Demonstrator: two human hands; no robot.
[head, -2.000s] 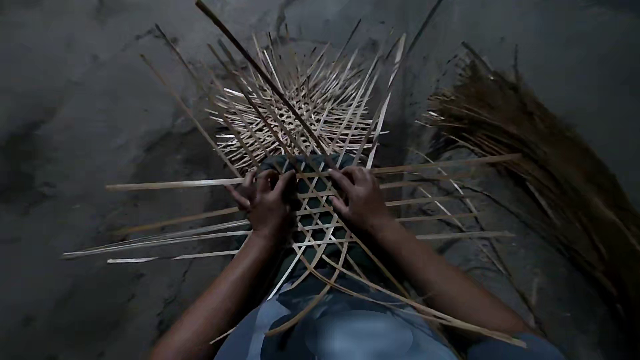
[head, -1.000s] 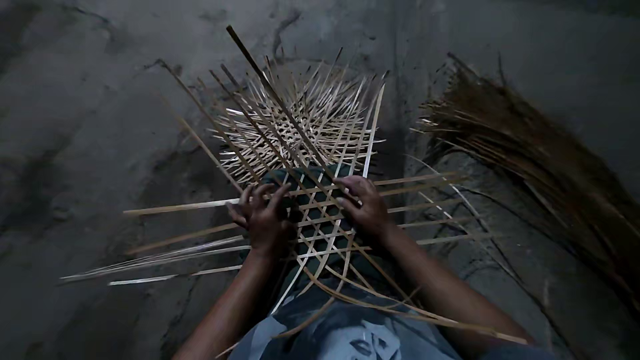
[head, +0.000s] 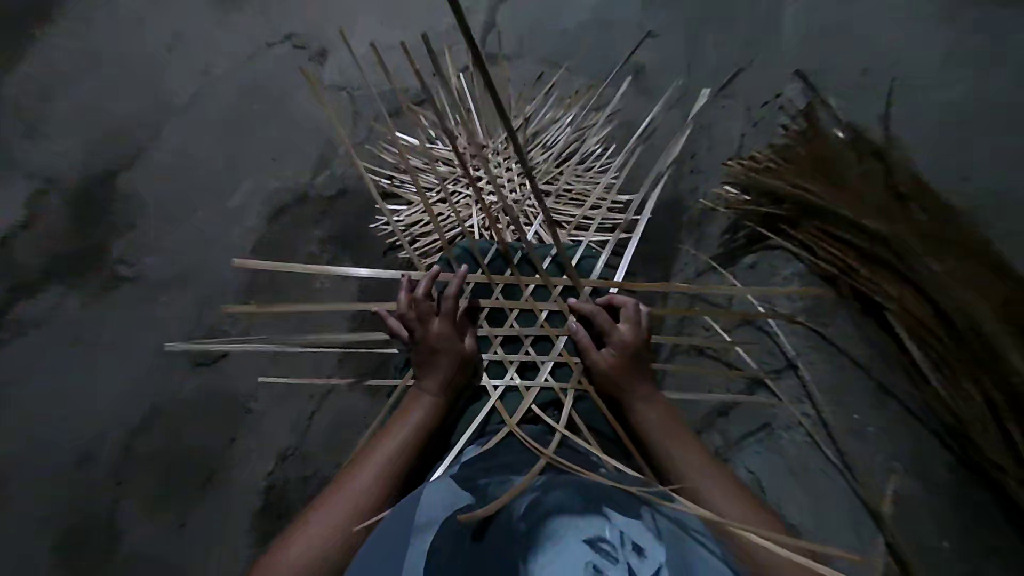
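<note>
An open hexagonal weave of bamboo-like strips [head: 524,332] lies over my lap on dark green cloth, its long ends spreading to all sides. My left hand [head: 438,328] rests on the weave's left edge, fingers apart and raised around the upper crosswise strips. At the right edge, my right hand [head: 612,336] has its thumb and index finger close together at a slanting strip; whether they pinch it is hard to see. The topmost crosswise strip [head: 320,270] runs above both hands. One darker, thicker strip [head: 512,128] slants up from the weave past its far edge.
Beyond my knees a pile of woven pale strips [head: 552,168] with spiky ends sits on the grey floor [head: 160,200]. To the right lies a large bundle of thin brown strips [head: 888,240]. Loose strips [head: 792,360] are scattered between that bundle and my lap.
A crosswise strip now lies across the slanting strips above my hands. My left hand's fingers are more spread than two seconds ago. The pile and the bundle have stayed put.
</note>
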